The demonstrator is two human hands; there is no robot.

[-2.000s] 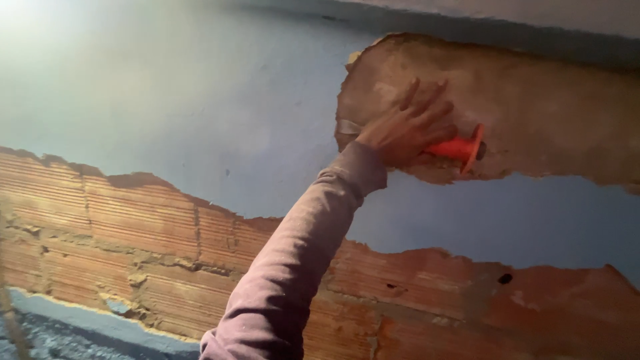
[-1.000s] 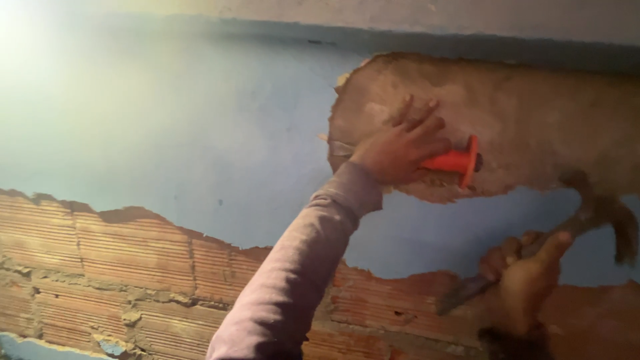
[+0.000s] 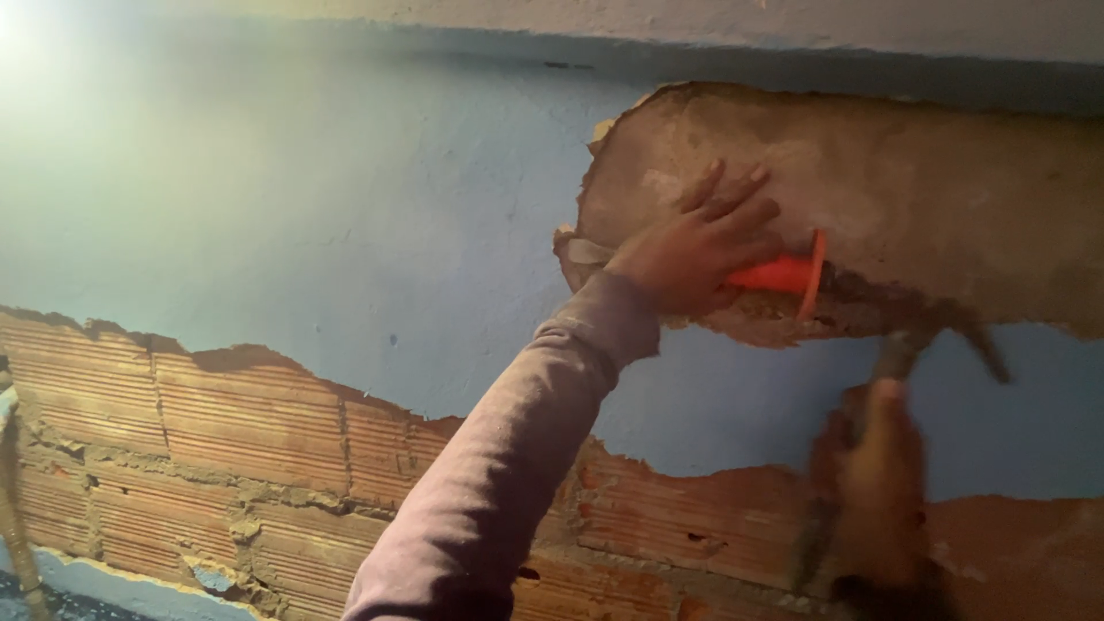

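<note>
My left hand (image 3: 703,250) grips a chisel with an orange hand guard (image 3: 812,276), held nearly level against the wall. The flat metal blade (image 3: 589,252) shows left of the wrist, at the left edge of a bare brown patch (image 3: 931,190) in the blue plaster. At the lower right, my right hand (image 3: 871,483), blurred, is closed around the handle of a claw hammer (image 3: 927,332). The hammer's head is up by the chisel's struck end, its claw pointing right and down. Blur hides whether the two touch.
Blue painted plaster (image 3: 388,216) covers the upper wall, with a ragged lower edge. Exposed ribbed clay bricks (image 3: 250,414) and mortar joints run below it. The ceiling (image 3: 733,21) crosses the top. A thin upright object (image 3: 13,500) stands at the far left edge.
My right hand and the hammer, out of view two seconds ago, came in at the lower right and the hammer head has moved left to the chisel's end. My left hand keeps its hold.
</note>
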